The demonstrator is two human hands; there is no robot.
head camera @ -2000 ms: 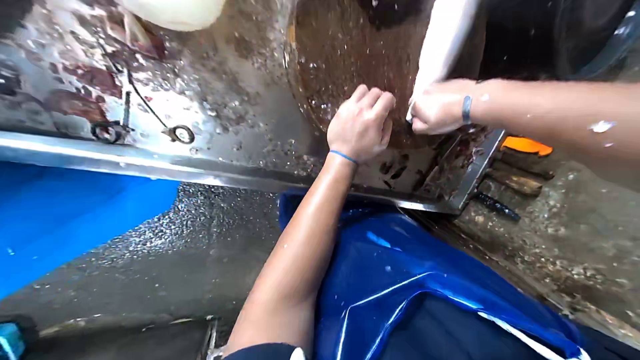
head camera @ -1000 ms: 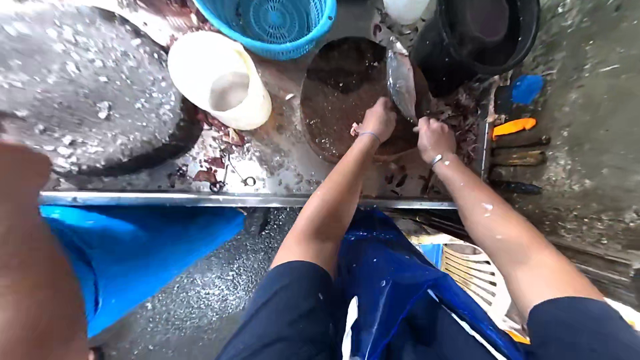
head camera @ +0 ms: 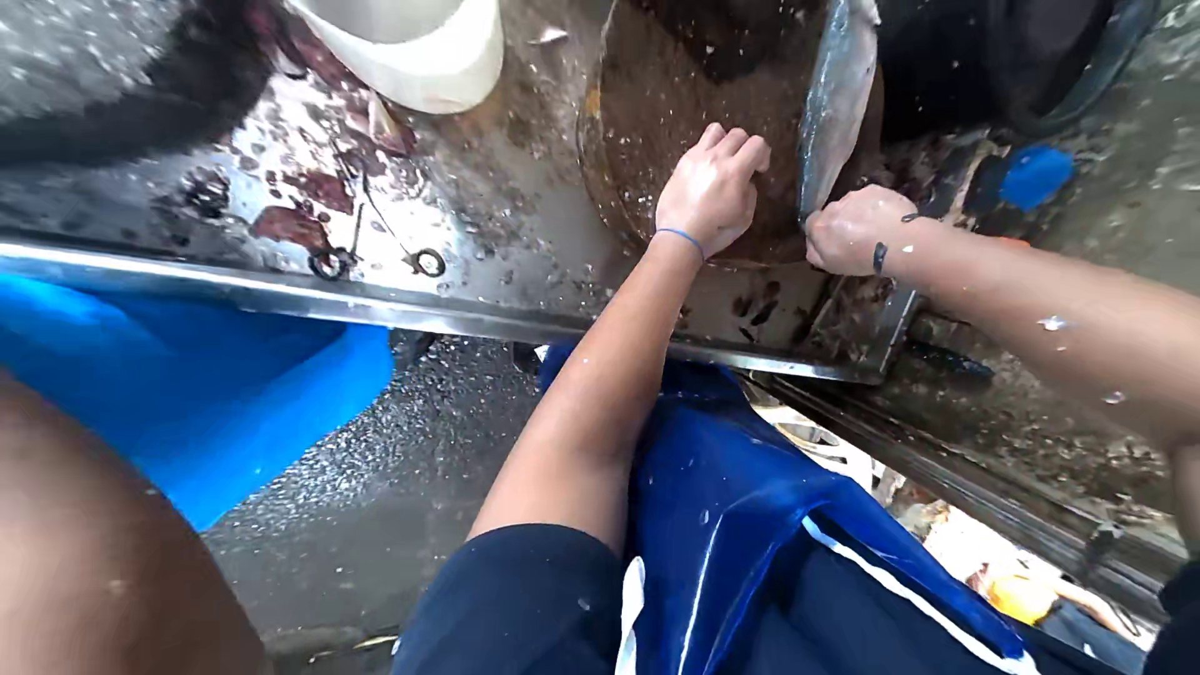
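A silvery fish (head camera: pixel 839 103) lies steeply across the right part of a round, wet brown chopping block (head camera: pixel 647 103). My right hand (head camera: pixel 858 230) is closed on its lower, narrow end, near the block's front right edge. To the left of the fish, and apart from it, my left hand (head camera: pixel 714 187) is over the block with curled fingers; whether anything is inside them is hidden. A pair of scissors (head camera: pixel 361 220) with two ring handles lies on the metal table at the left, among dark red scraps (head camera: pixel 291 225).
A white tub (head camera: pixel 422 66) stands behind the scissors, with a large dark-rimmed container (head camera: pixel 141 103) at the far left. Black buckets (head camera: pixel 975 66) are at the back right. The table's raised metal rim (head camera: pixel 469 319) runs before me. Another person's arm (head camera: pixel 103 553) shows lower left.
A second ago the fish leaned to the upper left with my left hand close beside it; now it leans slightly right, and that hand is apart from it. The view has shifted and come closer.
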